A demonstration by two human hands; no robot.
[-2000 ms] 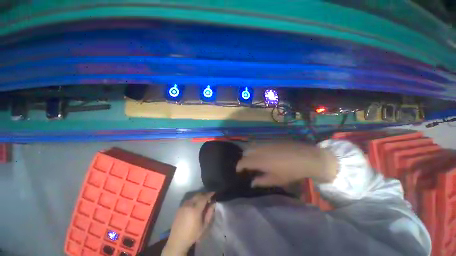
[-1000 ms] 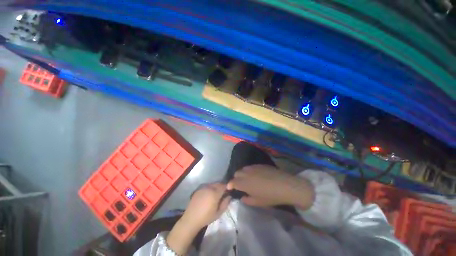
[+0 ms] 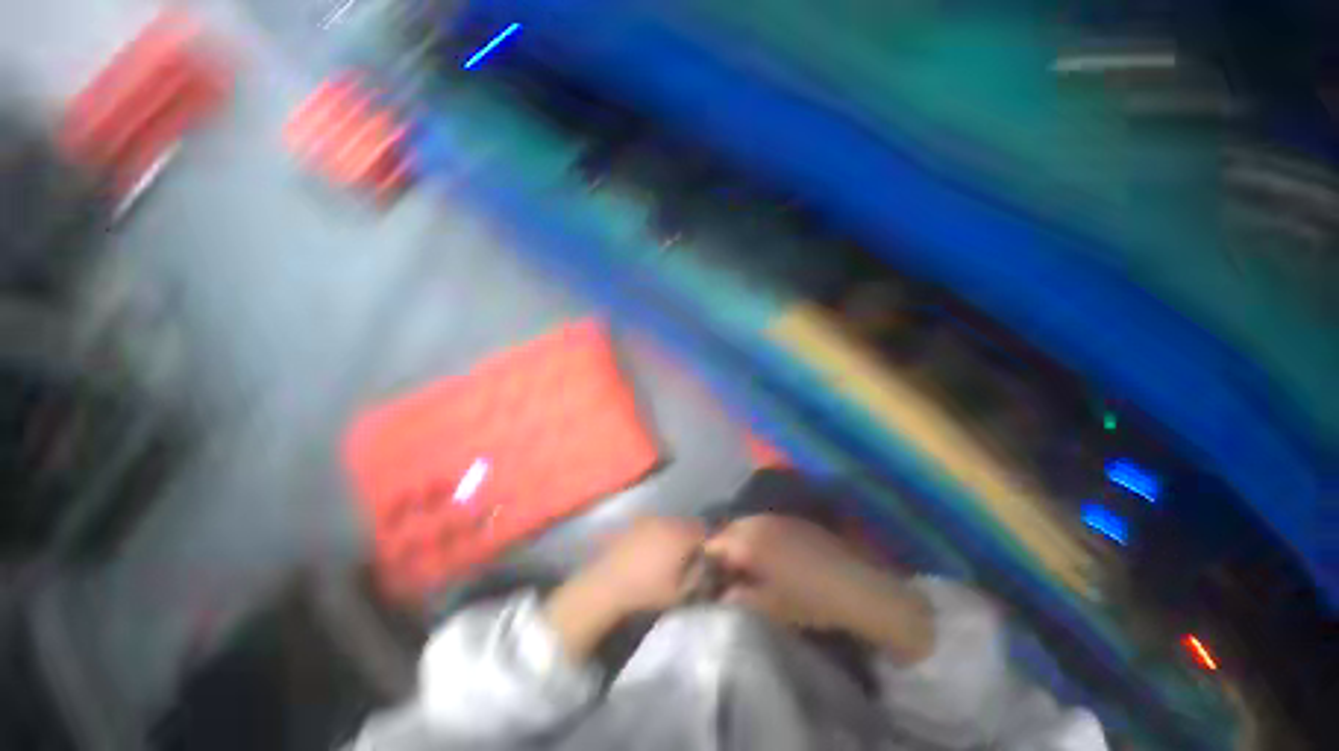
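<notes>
The view is strongly blurred. My left hand (image 3: 640,569) and my right hand (image 3: 781,569) are close together in front of my smock, at the bottom middle. A small dark thing (image 3: 705,577) shows between the fingers; blur hides what it is and which hand grips it. An orange-red compartment tray (image 3: 507,440) lies left of my hands. A lit watch body (image 3: 472,480) shows as a white-violet streak in it, with dark watch bodies (image 3: 419,525) in pockets near its left end.
The blue rack edge (image 3: 940,220) runs diagonally from upper left to lower right. A yellow-tan strip (image 3: 933,440) lies on the green-matted shelf. Blue-lit screens (image 3: 1132,478) and a red light (image 3: 1201,651) show at right. More orange-red trays (image 3: 350,135) stand on the floor at upper left.
The view has turned, so the rack now slopes steeply. My right hand has come from beside the dark-clothed knee to meet my left hand. More dark watch bodies came into view in the tray.
</notes>
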